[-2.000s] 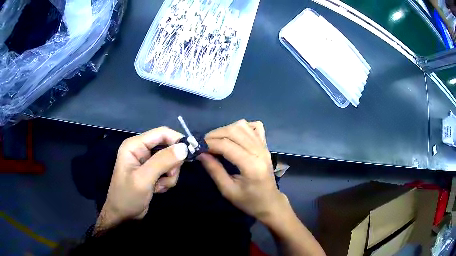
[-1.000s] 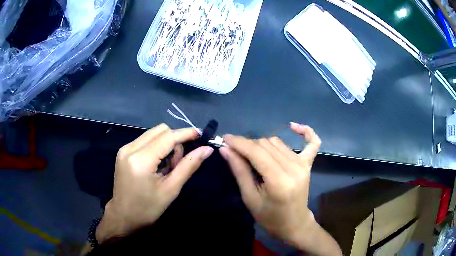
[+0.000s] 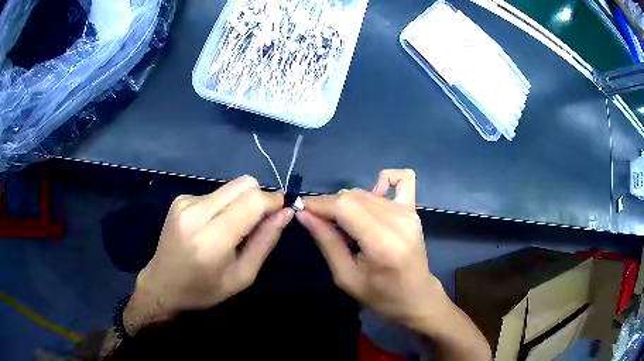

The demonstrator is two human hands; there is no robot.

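My left hand (image 3: 219, 243) pinches a small black housing (image 3: 294, 187) between thumb and forefinger, just over the bench's front edge. My right hand (image 3: 374, 247) pinches a small white block (image 3: 299, 204) at the housing's near side, with thumb and forefinger. The fingertips of both hands almost meet and hide part of the housing. Two pale leads (image 3: 272, 166) stick out of the far side of the housing in a V over the bench; the right one looks thicker toward its end.
A clear tray (image 3: 265, 113) full of jumbled leaded components lies beyond my hands. A smaller tray (image 3: 452, 94) of stacked white strips is right of it. A crumpled clear bag (image 3: 78, 84) lies at left. An open cardboard box (image 3: 551, 310) is below the bench at right.
Across the frames the housing has turned in my fingers. The two leads have swung from pointing far left to pointing away from me and spread wider. My right hand has shifted slightly left.
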